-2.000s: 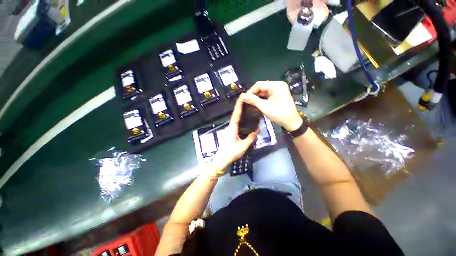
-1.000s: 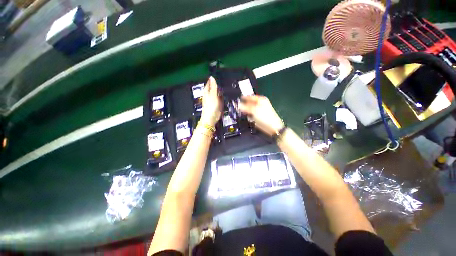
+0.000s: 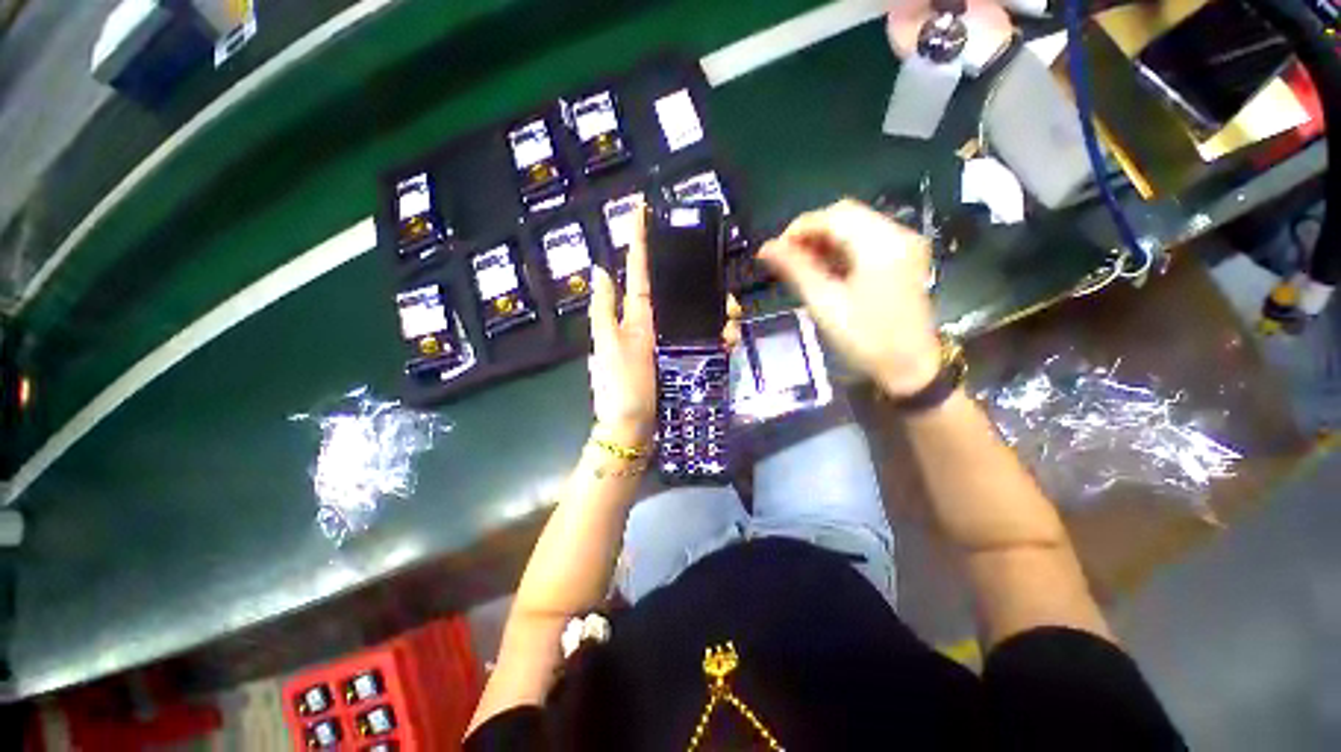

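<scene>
An open black flip phone (image 3: 691, 294) stands upright in view, dark screen above a pale-marked keypad. My left hand (image 3: 627, 353) holds it from its left side, with fingertips also showing at its right edge. My right hand (image 3: 857, 287) is raised to the right of the phone, apart from it, thumb and fingertips close together; whether they pinch a film cannot be seen. Behind the phone, a black tray (image 3: 468, 147) holds several closed phones (image 3: 502, 287) and a white card (image 3: 680, 119). A shiny film sheet (image 3: 782, 366) lies at the bench edge, partly hidden behind the phone.
Crumpled clear film (image 3: 358, 458) lies on the green bench at left; more lies in the brown carton (image 3: 1162, 338) at right. Small black items, a white bottle (image 3: 924, 91), part of the pink fan and a blue cord (image 3: 1091, 132) are at right. Red trays (image 3: 441, 683) stand below left.
Both hands have come back from the black tray. My left hand now holds an open flip phone, and another closed phone sits in the tray's back row. The view has shifted.
</scene>
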